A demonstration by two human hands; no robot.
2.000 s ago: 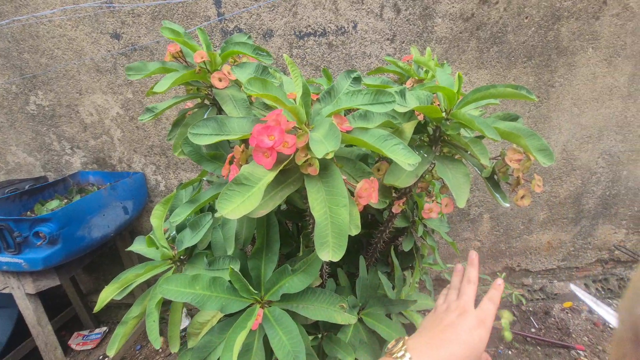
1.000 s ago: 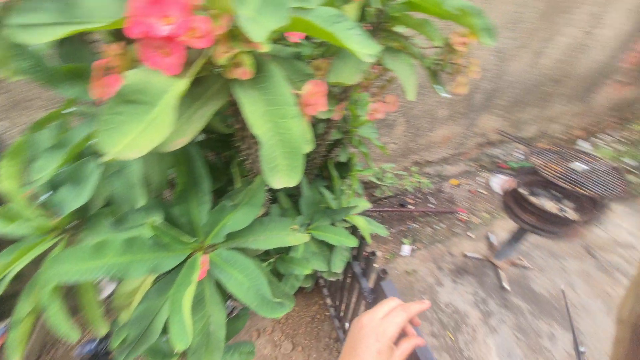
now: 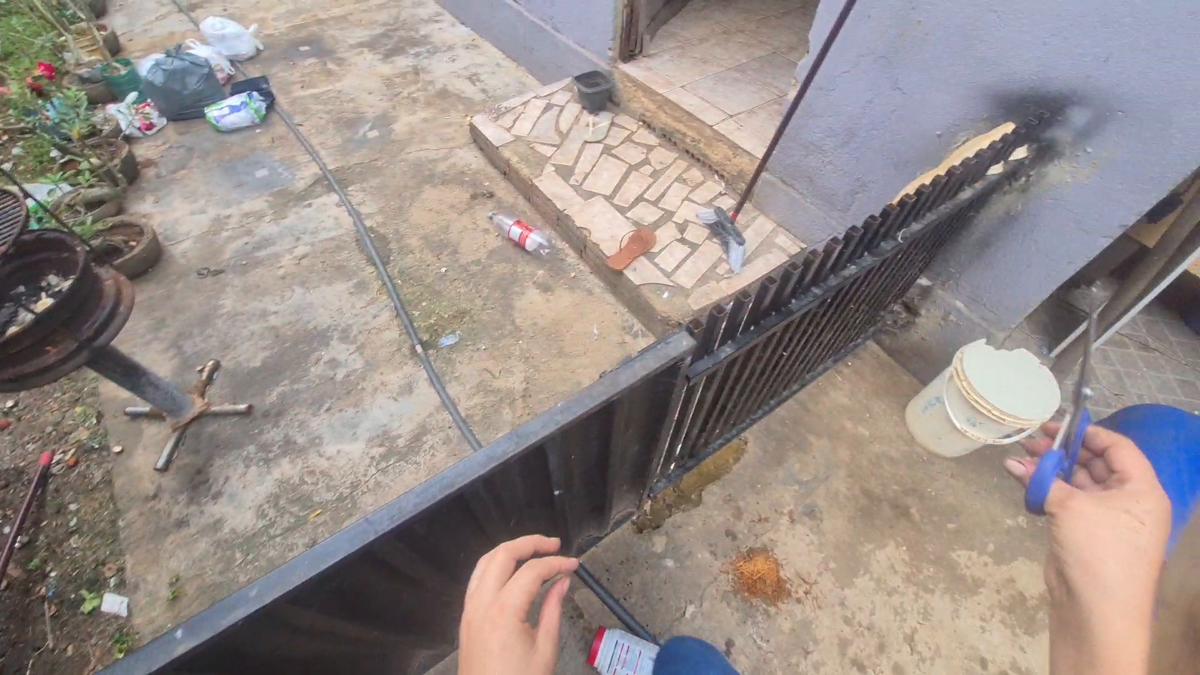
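My right hand (image 3: 1111,502) holds a pair of scissors with blue handles (image 3: 1057,469) at the right, the blades pointing up. Just beyond it, a white plastic bucket with a lid (image 3: 980,398) stands on the concrete. My left hand (image 3: 516,600) is at the bottom centre, fingers curled and apart, with nothing seen in it. It is in front of the black metal gate (image 3: 600,450). Below it to the right lie a white container with a red lid (image 3: 623,652), bearing writing, and a dark hose (image 3: 609,600). An orange-brown heap (image 3: 759,575) lies on the ground.
Across the gate are a long hose (image 3: 361,234), a plastic bottle (image 3: 520,232), a tiled step (image 3: 600,178) with a sandal (image 3: 631,248) and a broom (image 3: 724,234). A wheel-rim grill (image 3: 56,319) stands left, with bags (image 3: 183,84) and potted plants behind. A blue-clothed knee shows at right.
The view has swung far right from the flowering plant to the gate and doorway. My right hand with the scissors is now in view; a hand showed at the bottom in both earlier frames.
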